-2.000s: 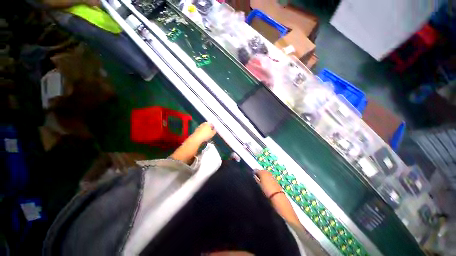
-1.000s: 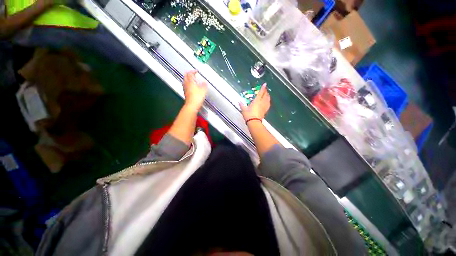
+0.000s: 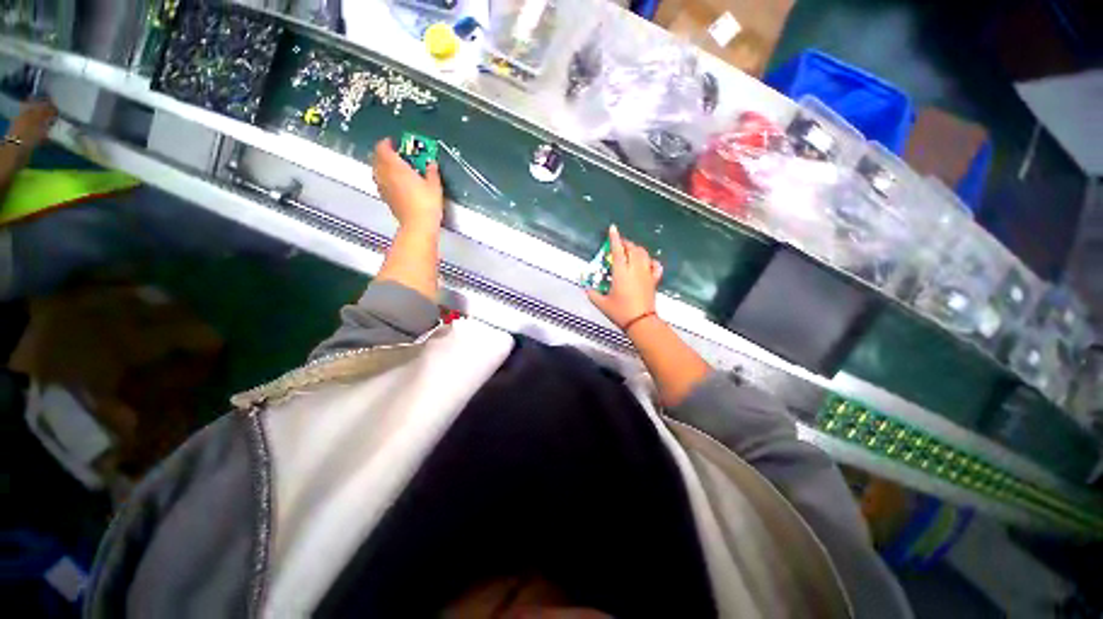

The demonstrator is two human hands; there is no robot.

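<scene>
My left hand (image 3: 411,191) is at the green bench's near edge, its fingers on a small green circuit board (image 3: 419,151) with dark and pale parts. My right hand (image 3: 630,281), with a red band at the wrist, holds a second small green circuit board (image 3: 599,266) over the near edge of the bench, right of my left hand. The conveyor rails (image 3: 520,298) run between my body and the bench. A long row of green circuit boards (image 3: 931,450) lies on the rails at the right.
Loose components (image 3: 369,92) and a dark pile of parts (image 3: 218,58) lie at the bench's left. A black mat (image 3: 801,307) lies right of my right hand. Bagged parts (image 3: 738,163) line the shelf behind. Another person's hand (image 3: 30,121) is at the far left.
The view has turned, so the bench lies flatter across it. My left hand has moved from over the rails to the board on the bench. My right hand still has its board, now nearer the bench edge.
</scene>
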